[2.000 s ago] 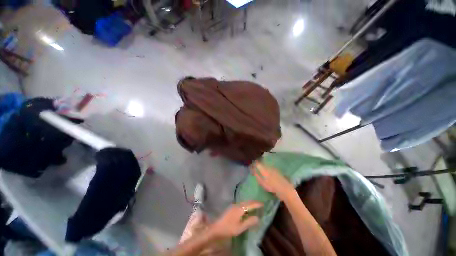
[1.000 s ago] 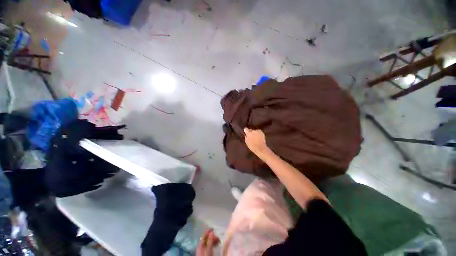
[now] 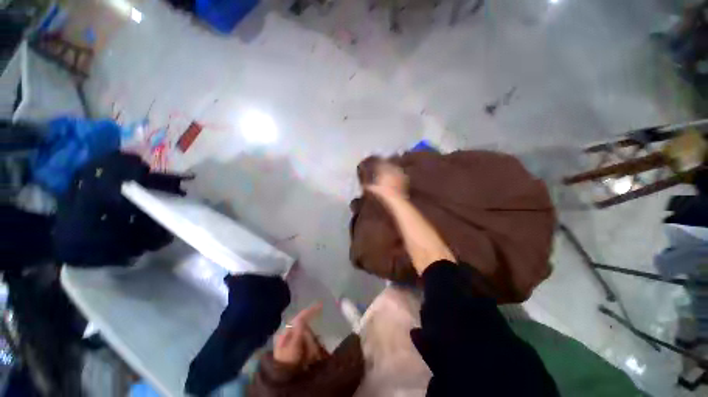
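Note:
A heap of brown garments (image 3: 481, 217) lies on the floor in front of me, right of centre. My right hand (image 3: 388, 180) is at the heap's upper left edge. Its fingers are blurred, so their grip is unclear. My left hand (image 3: 299, 339) is low in the view and holds a separate brown garment (image 3: 326, 376), with some fingers extended above the cloth. The green sack (image 3: 578, 353) is partly visible at the lower right, behind my right sleeve; its opening is not in view.
A pale bin (image 3: 140, 306) stands at left, with dark garments (image 3: 109, 209) at its far end and another dark garment (image 3: 241, 326) over its near side. Blue plastic (image 3: 78, 143) lies beyond. A wooden stool (image 3: 640, 167) and dark rack legs (image 3: 594, 267) are at right.
My right hand has moved from the green sack to the brown heap. A brown garment is now with my left hand. The view has shifted, and the sack's opening has left the picture.

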